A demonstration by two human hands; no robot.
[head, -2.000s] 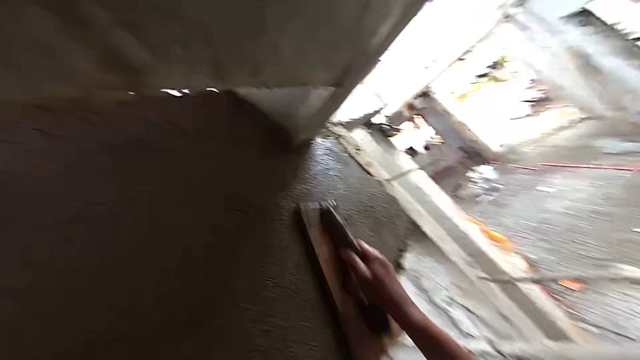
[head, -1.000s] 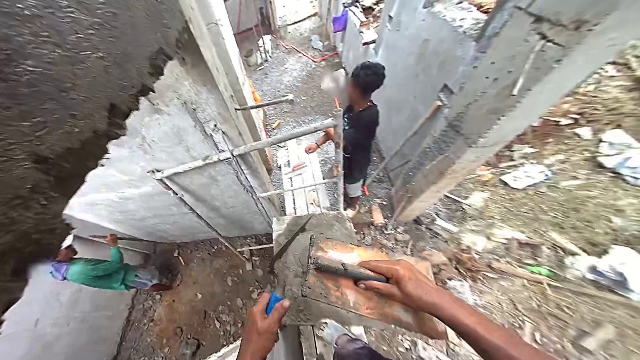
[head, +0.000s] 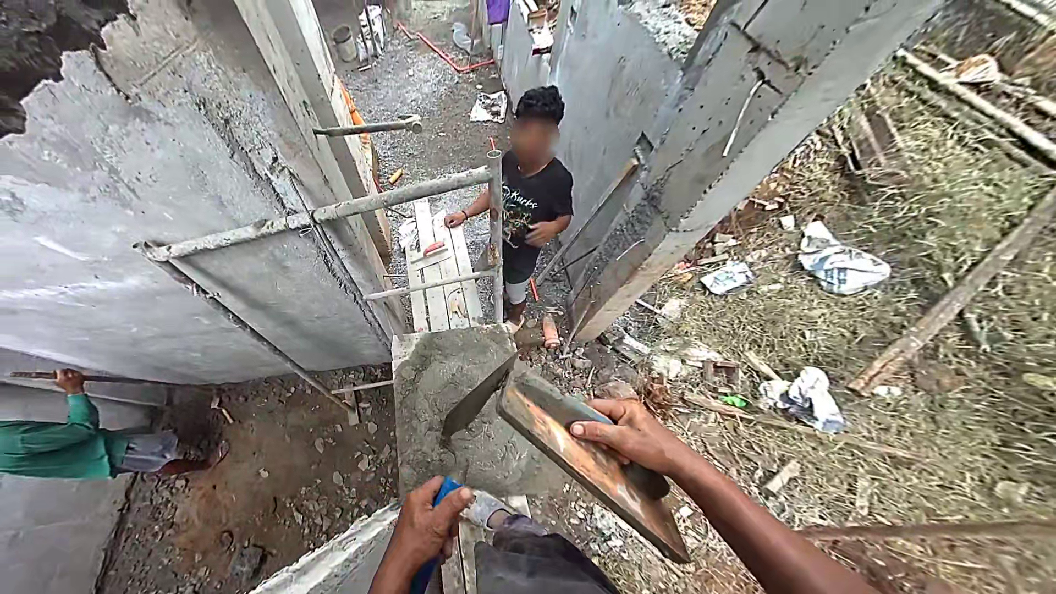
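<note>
My right hand (head: 627, 441) grips the handle of a wooden plastering float (head: 590, 474), which is tilted to the right of a mortar-covered board. My left hand (head: 429, 524), low in the middle, is closed around a blue handle (head: 437, 528). A trowel blade (head: 478, 400) stands over the wet mortar (head: 454, 371), its upper end at the float's near corner; whether it joins the blue handle is not clear. The mortar board (head: 404, 412) lies below me, above my leg and foot.
Metal scaffold tubes (head: 330, 210) cross beyond the board, with planks (head: 441, 280) beneath. A person in a black shirt (head: 536, 198) stands behind them; another in green (head: 62, 441) is at the left. Concrete walls (head: 206, 198) and a column (head: 701, 181) flank the passage. Debris and sacks (head: 841, 260) lie right.
The view has swung from the dark wall down to the mortar board. Since one second ago, the float has moved off the board to the right and tilted, and the trowel blade now shows over the mortar.
</note>
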